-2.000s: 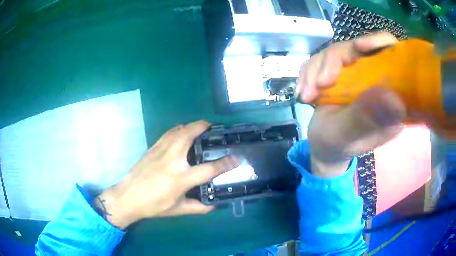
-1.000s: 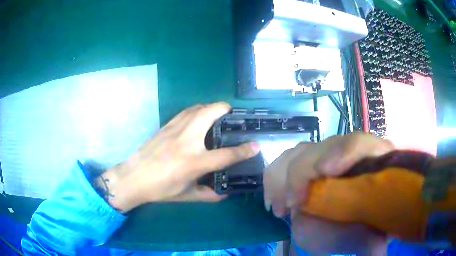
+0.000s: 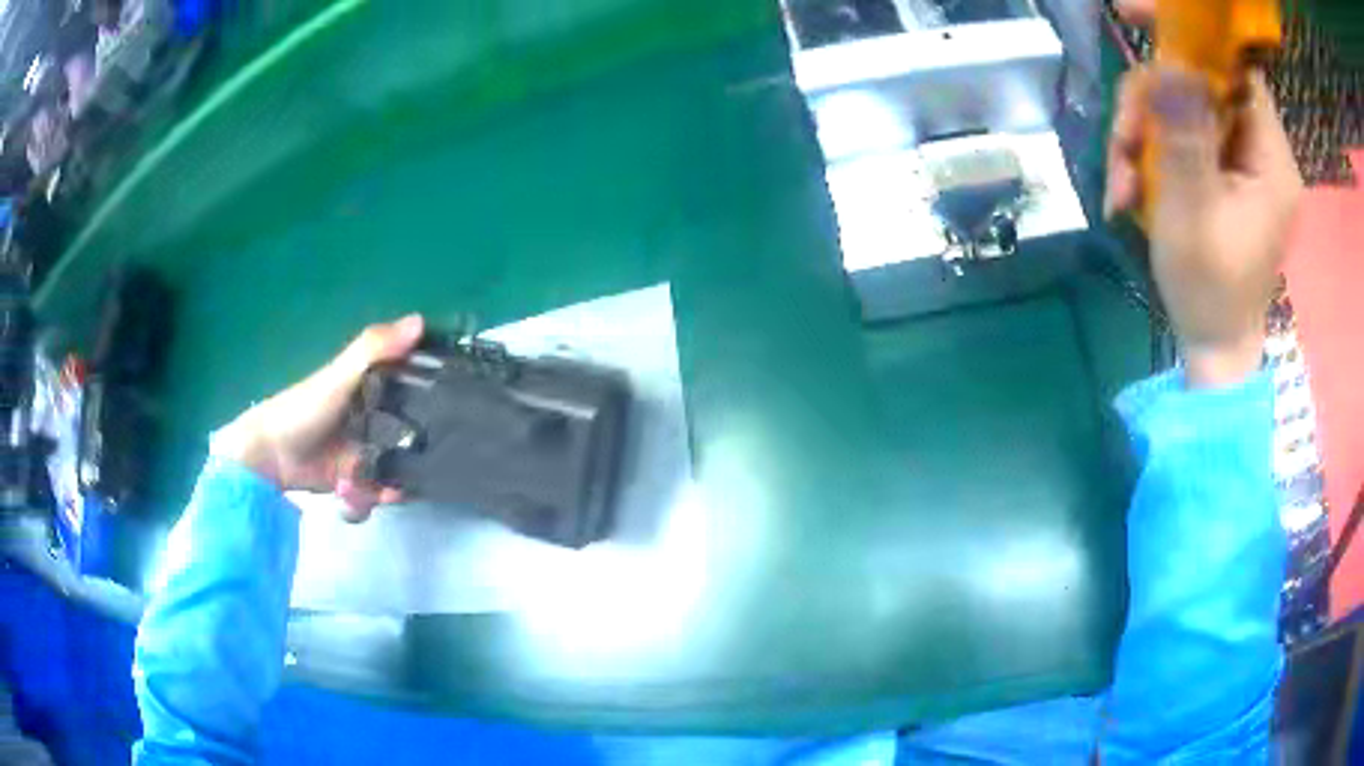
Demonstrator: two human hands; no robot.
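A black device housing is held by its left end in my left hand, above the white sheet. Its smooth closed side faces me; the open inside is hidden. My right hand is at the upper right, closed around the orange electric screwdriver, which is cut off by the top edge. The screwdriver's tip cannot be made out. The white screw feeder stands just left of my right hand.
The white sheet lies on the green bench mat. Dark housings stand blurred at the far left. A light green strip crosses the upper left. A red-pink tray is at the right edge, with cables beside the feeder.
My left hand has lifted the housing off the mat, moved it left over the white sheet and turned it over. My right hand has moved up and away with the screwdriver. The view has shifted left.
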